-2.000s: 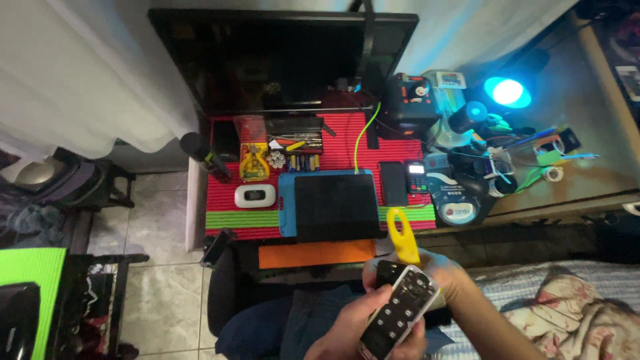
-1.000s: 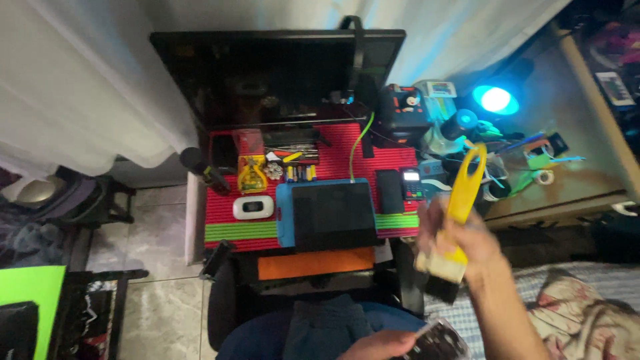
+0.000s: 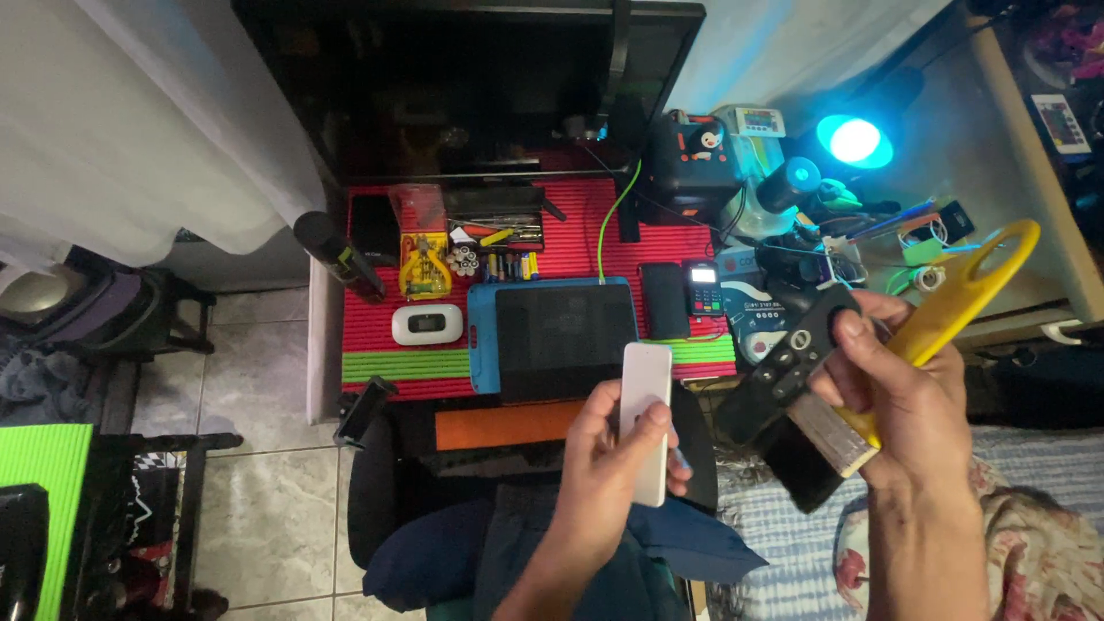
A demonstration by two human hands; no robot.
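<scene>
My left hand (image 3: 612, 448) is closed around a slim white remote-like device (image 3: 646, 379), held upright over my lap. My right hand (image 3: 906, 379) grips a brush with a yellow handle (image 3: 975, 289), its dark bristles (image 3: 798, 461) pointing down and left. The same hand pinches a black remote control (image 3: 789, 358) between thumb and fingers, across the brush. Beyond my left hand, a tablet in a blue case (image 3: 565, 332) lies on the red mat. A black phone (image 3: 664, 302) and a card payment terminal (image 3: 705, 289) rest beside it.
A monitor (image 3: 466, 86) stands at the back. On the mat are a white oval device (image 3: 427, 324), a yellow tool set (image 3: 425, 267), several batteries (image 3: 511, 266) and a black cylinder (image 3: 338, 256). A lit blue lamp (image 3: 854, 141) and cluttered cables stand at right. A green cable (image 3: 614, 220) reaches the tablet.
My left hand has risen and now shows the white device. The black remote is now in my right hand with the brush, which has moved to the right since one second ago.
</scene>
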